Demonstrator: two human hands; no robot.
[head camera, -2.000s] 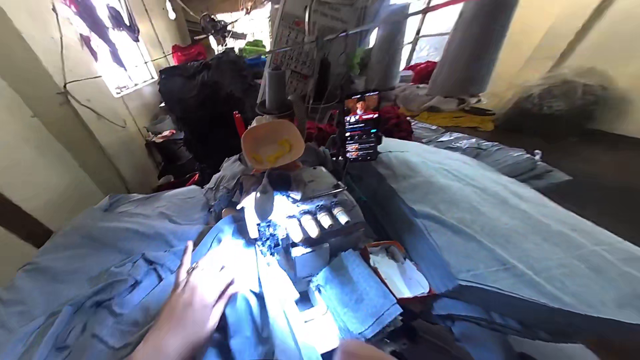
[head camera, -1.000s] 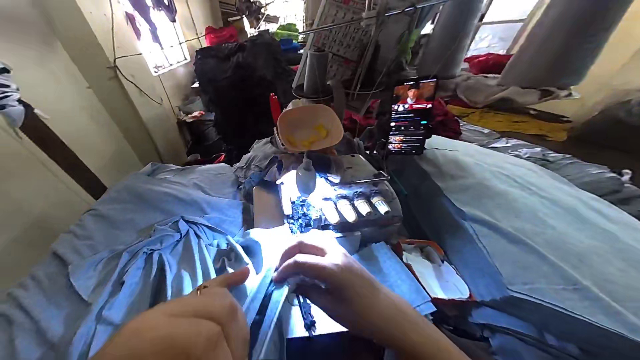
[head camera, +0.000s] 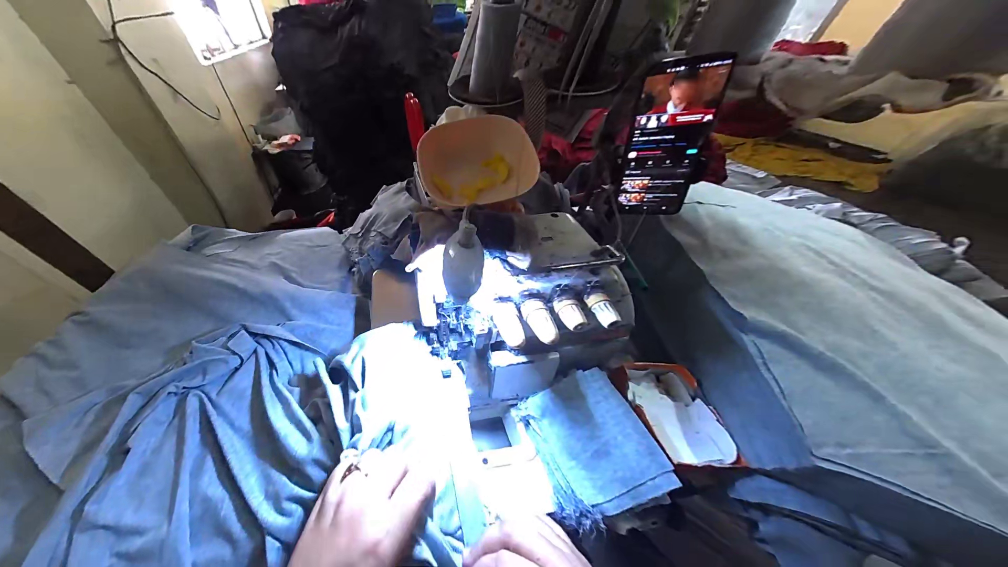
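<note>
My left hand (head camera: 366, 508), with a ring on one finger, rests on light blue fabric (head camera: 394, 394) at the lower middle. My right hand (head camera: 524, 543) is partly cut off by the bottom edge, its fingers closed on the edge of the same fabric. The fabric runs up to the needle and presser foot area of an overlock sewing machine (head camera: 563, 311), where a bright lamp washes out detail. Several tension dials line the machine's front. A peach plastic dish (head camera: 479, 161) with yellow bits sits above it.
Gathered blue fabric (head camera: 228, 409) covers the left side. A folded blue piece (head camera: 602, 441) lies beside an orange-rimmed tray (head camera: 728, 461). A lit phone (head camera: 677, 134) stands behind the machine, and pale blue cloth (head camera: 866, 354) spreads to the right. Dark bags (head camera: 354, 94) are behind.
My hands were together on the cloth near the machine one second ago; now both are lower and nearer the bottom edge. The view has come closer to the machine.
</note>
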